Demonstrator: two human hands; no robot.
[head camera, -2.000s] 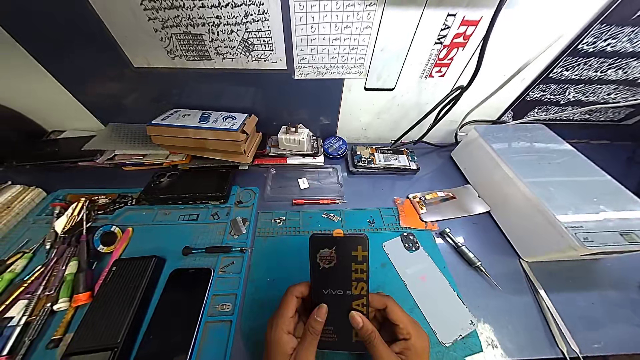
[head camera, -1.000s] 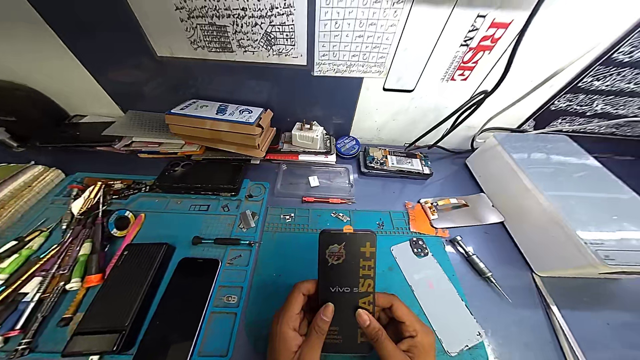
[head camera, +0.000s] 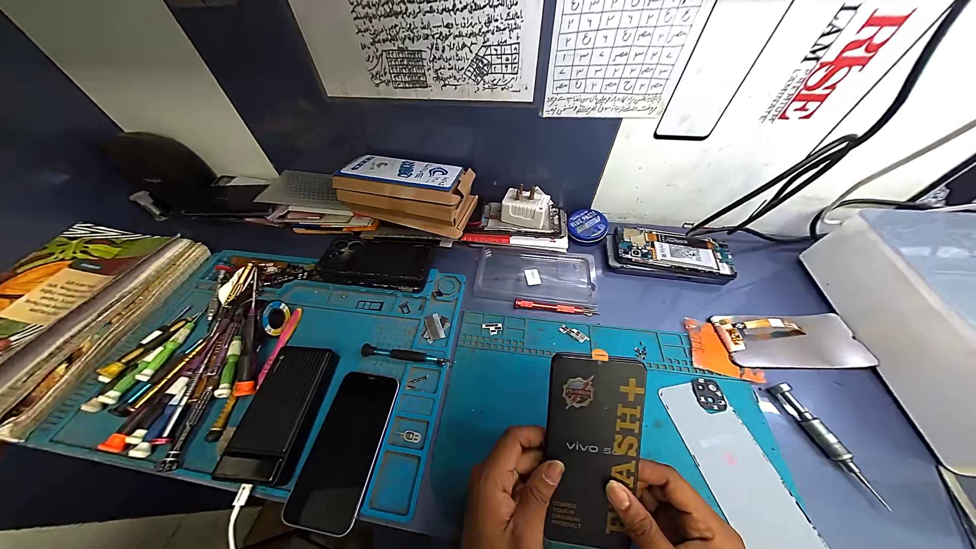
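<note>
Both hands hold a black phone screen with printed film and an orange pull tab (head camera: 591, 427) upright over the teal repair mat (head camera: 488, 404). My left hand (head camera: 515, 488) grips its left edge, thumb on the front. My right hand (head camera: 663, 507) holds the lower right edge, its thumb across the gold lettering. Just right of it lies a pale phone back cover with a camera cutout (head camera: 740, 465). Beyond the screen are small metal phone parts (head camera: 573, 333) in the mat's compartments. A silver pen-shaped screwdriver (head camera: 827, 441) lies at the right.
Left: a black phone (head camera: 343, 454), a black power bank (head camera: 278, 412) with a white cable, a screwdriver (head camera: 404, 355) and many loose tools (head camera: 229, 351). Behind: a clear plastic tray (head camera: 560, 271), an opened phone (head camera: 675, 254) and stacked boxes (head camera: 404, 194). A white container (head camera: 900, 305) stands right.
Both hands keep their grip on the phone screen. Little else has plainly changed; the view has shifted slightly.
</note>
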